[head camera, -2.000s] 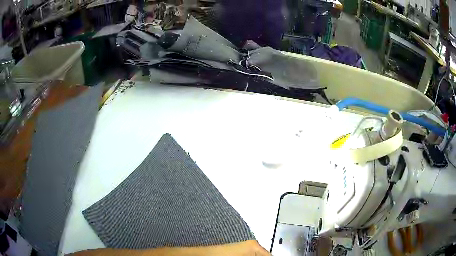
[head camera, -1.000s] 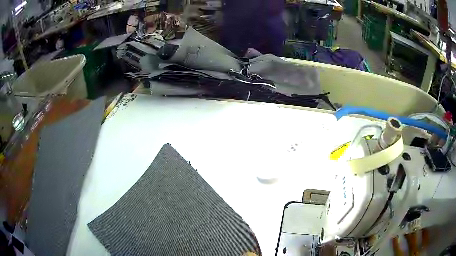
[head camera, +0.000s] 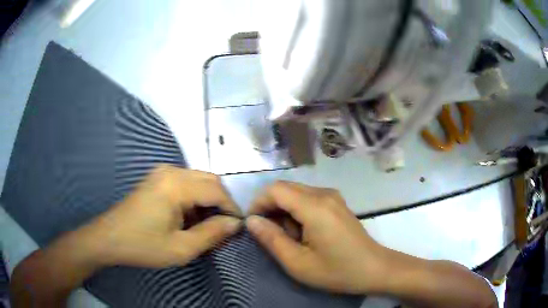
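Observation:
A dark striped fabric panel lies left of the sewing machine and runs under both hands to the lower edge. My left hand pinches its edge between thumb and fingers. My right hand pinches the same edge, its fingertips almost touching those of my left hand. Both hands are just in front of the needle plate and slide plate. The white machine head fills the top, blurred. The folded edge is mostly hidden by my fingers.
Scissors with orange handles lie right of the machine head. A brown block is beside the foot area. A small beige block sits behind the plate. At the far right is a wooden-yellow tray with metal bits.
The view has moved down and closer to the machine. Both hands are now in view, pinching the panel's edge; earlier only part of an arm, then a fingertip, showed at the bottom.

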